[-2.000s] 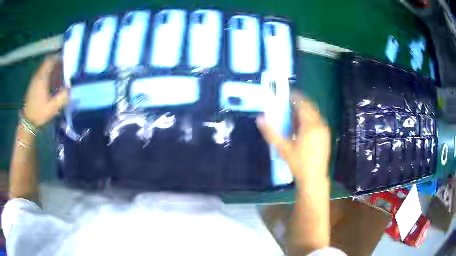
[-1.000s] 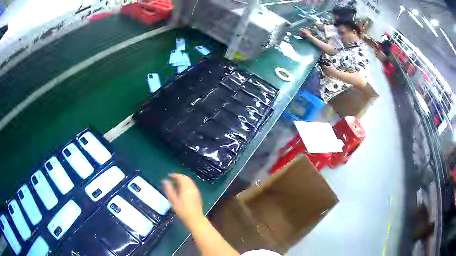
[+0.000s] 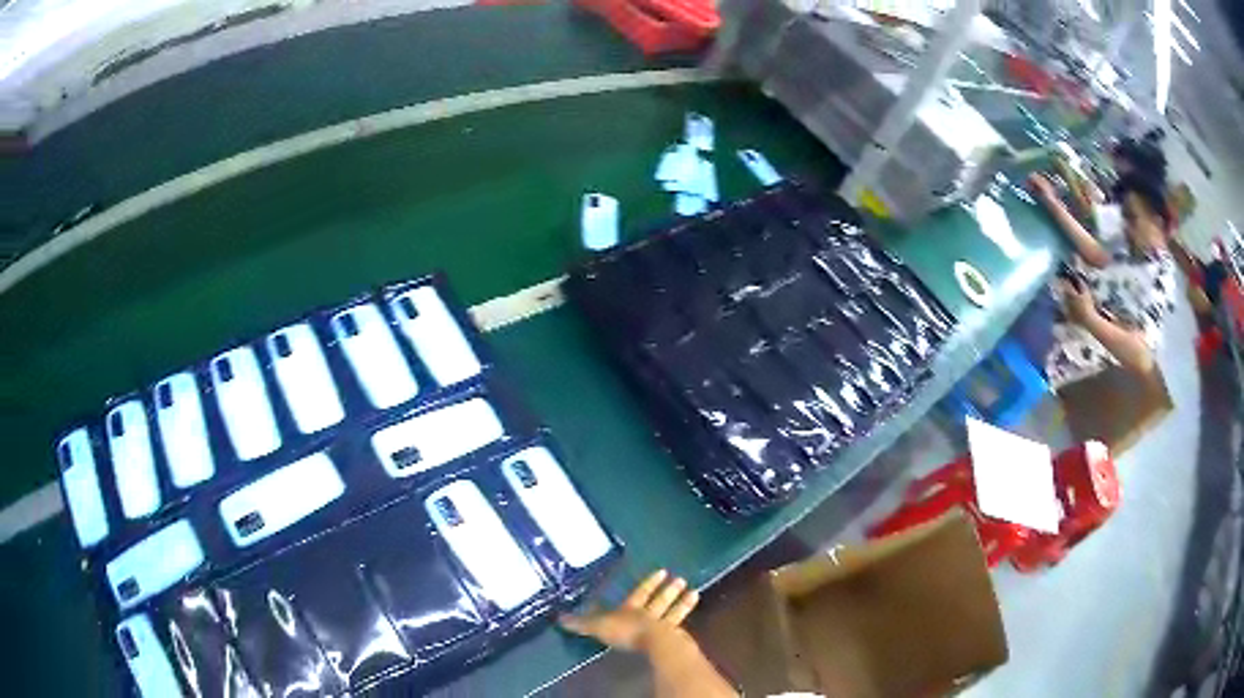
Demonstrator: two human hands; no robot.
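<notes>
A glossy black tray (image 3: 321, 600) lies tilted across the view at lower left. Light-blue phone covers (image 3: 246, 402) fill its far row. Three covers lie sideways in the middle row. The near row holds one cover (image 3: 143, 657) at the left and two (image 3: 557, 505) at the right, with bare pockets between. My right hand (image 3: 641, 614) is beside the tray's near right corner, empty, thumb out towards the tray; whether it touches is unclear. My left hand is out of the picture.
A stack of black trays (image 3: 778, 341) lies to the right on the green bench. Loose blue covers (image 3: 689, 177) lie beyond it. An open carton (image 3: 887, 614) and red stool (image 3: 1087, 498) stand at lower right. A person (image 3: 1112, 293) sits farther along.
Since two seconds ago, my left hand has left view and my right hand has let go of the covers. Since one second ago, the view has shifted, showing more of the filled tray.
</notes>
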